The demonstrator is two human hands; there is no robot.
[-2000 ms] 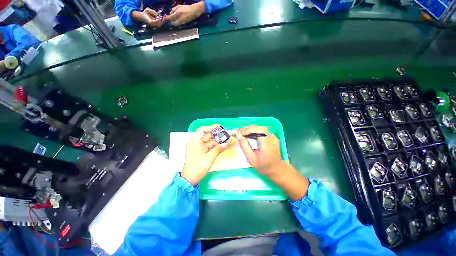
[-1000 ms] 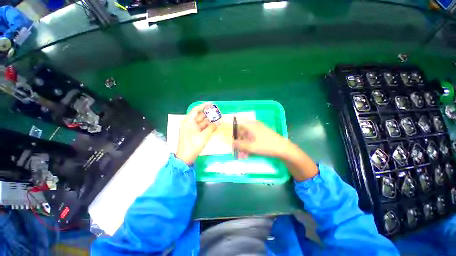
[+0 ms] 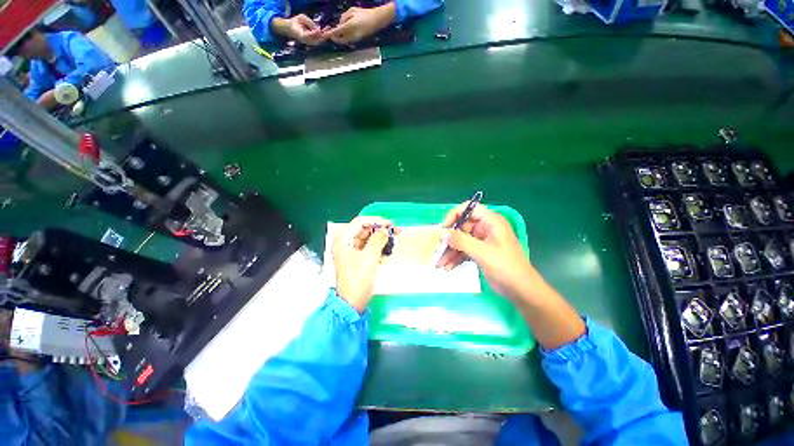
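My bare left hand [image 3: 359, 261] holds a small dark module [image 3: 386, 241] in its fingertips over the left part of the light green tray [image 3: 435, 335]. My bare right hand [image 3: 487, 244] holds dark pen-like tweezers [image 3: 468, 212], with the upper end pointing up and right and the lower end toward a white and pale yellow backing sheet [image 3: 409, 272]. The sheet lies across the tray and sticks out past its left rim. Whether the tweezers' tip touches the sheet or holds a part is too small to tell.
A black blister tray [image 3: 649, 287] with silver modules stands at the right. A black fixture [image 3: 187, 292] with red-tipped clamps is at the left, beside a long white sheet [image 3: 257, 331]. A loose module [image 3: 232, 171] lies beyond it. Another person's hands [image 3: 335, 30] work across the bench.
My left hand has turned the module so its light face no longer shows. My right hand moved away from the module, and the tweezers now slant up right over the sheet. The camera view has shifted.
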